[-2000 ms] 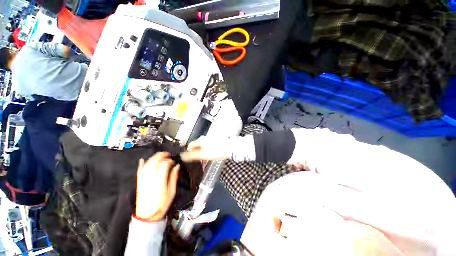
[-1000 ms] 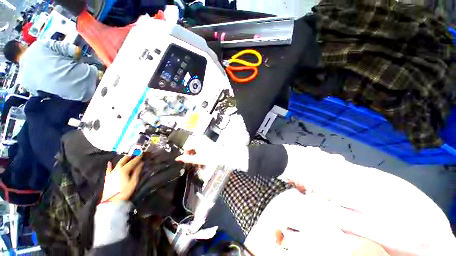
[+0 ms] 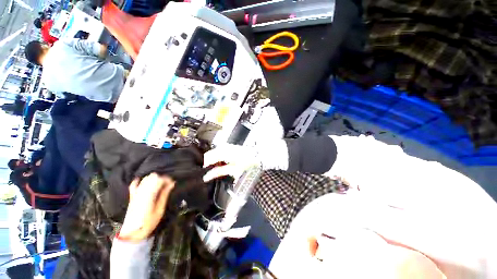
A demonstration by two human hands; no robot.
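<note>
The white overlock machine (image 3: 155,65) has a light blue stripe and a black control panel. Black fabric (image 3: 122,158) lies at its needle area (image 3: 188,133) and joins dark plaid cloth (image 3: 174,245) that hangs below and left. My left hand (image 3: 146,204) has its fingers curled into the black fabric, below the needle area. My right hand (image 3: 231,161) is at the fabric's right edge beside the needle area. Its fingertips are apart, blurred and overexposed, and whether they grip cloth cannot be told. The presser foot is not clear.
Scissors with yellow-orange handles (image 3: 279,50) lie on the black table (image 3: 294,82), near a grey metal tray (image 3: 294,15). A blue crate (image 3: 398,117) with plaid cloth (image 3: 430,49) stands at right. A person in grey (image 3: 82,71) sits at upper left. Trimmings lie on the floor.
My left hand went left along the cloth, then lower, and its fingers are now curled. The right hand's fingers have spread. More plaid shows below the left hand. The view has shifted.
</note>
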